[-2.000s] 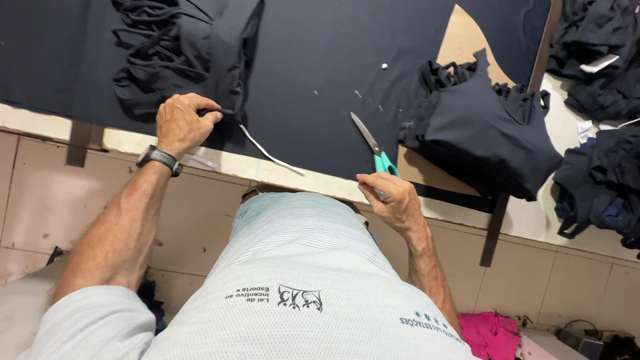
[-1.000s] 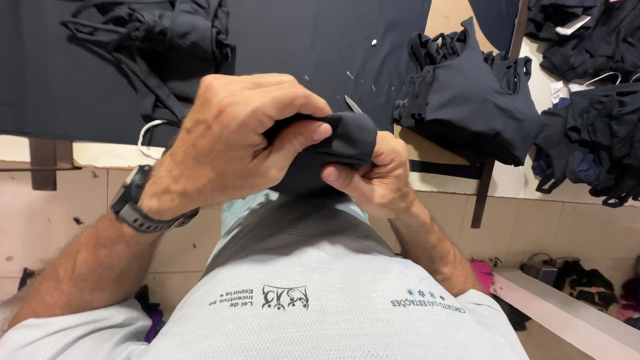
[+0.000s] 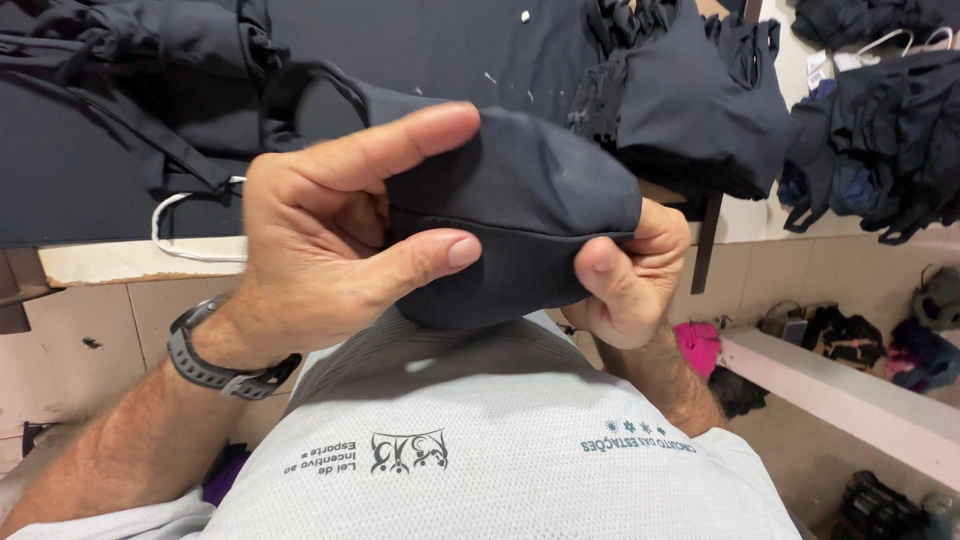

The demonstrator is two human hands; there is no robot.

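Note:
A dark stretch-fabric garment (image 3: 517, 217) is held up in front of my chest, with a seam running across it. My right hand (image 3: 630, 270) pinches its right end between thumb and fingers. At its left side, my left hand (image 3: 360, 217) has thumb and forefinger spread apart over the cloth, while its other fingers are curled and partly hidden; whether they grip the cloth is not clear. A strap of dark fabric loops behind my left hand. The scissors cannot be seen.
Bundled dark garments (image 3: 150, 67) lie on the table at left, near a white cord (image 3: 161, 225). A stack of dark garments (image 3: 690, 112) is at right, with more dark garments (image 3: 885, 135) beyond. Dark cloth (image 3: 450, 45) covers the table, whose pale edge (image 3: 112, 259) shows.
Two seconds ago my left hand was at the left bundle and my right hand held teal-handled scissors. Both hands have since come together at the raised garment, and my left thumb and forefinger have spread.

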